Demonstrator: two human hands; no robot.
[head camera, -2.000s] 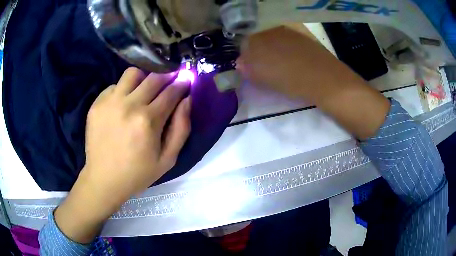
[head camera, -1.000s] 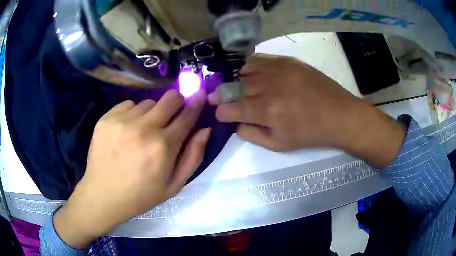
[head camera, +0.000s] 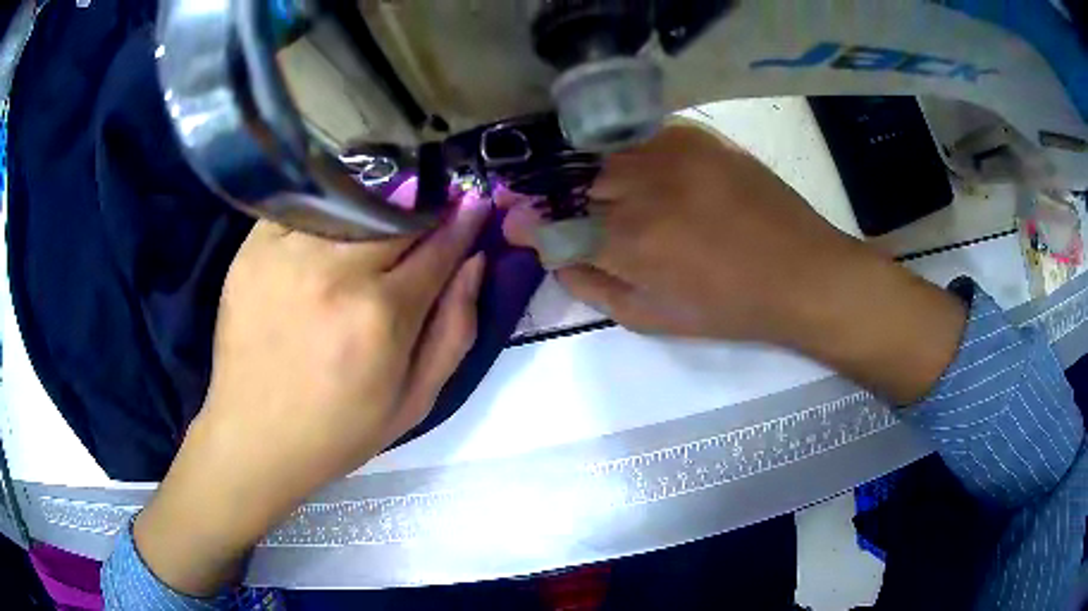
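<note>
The navy garment piece (head camera: 131, 263) lies on the machine bed, left of and under the needle area, and looks purple near the lamp. My left hand (head camera: 340, 340) rests on the cloth, with its fingertips pressing it at the needle; some fingers are partly hidden by the machine head. My right hand (head camera: 704, 245) is just right of the needle, its fingertips at the cloth edge, partly behind the tension assembly (head camera: 570, 209). The presser foot area (head camera: 471, 181) sits between both hands' fingertips. The needle itself is too small to make out.
The cream machine head with "JACK" lettering (head camera: 871, 60) spans the top, with a shiny curved metal guard (head camera: 221, 107) at upper left. A black smartphone (head camera: 881, 161) lies at right. A ruler-marked curved edge (head camera: 704, 460) runs along the front. Magenta cloth (head camera: 66, 579) shows lower left.
My right hand moved from behind the tension assembly to the cloth edge, fingers now visible. My left fingers shifted slightly under the head. The bright pink lamp glow has dimmed.
</note>
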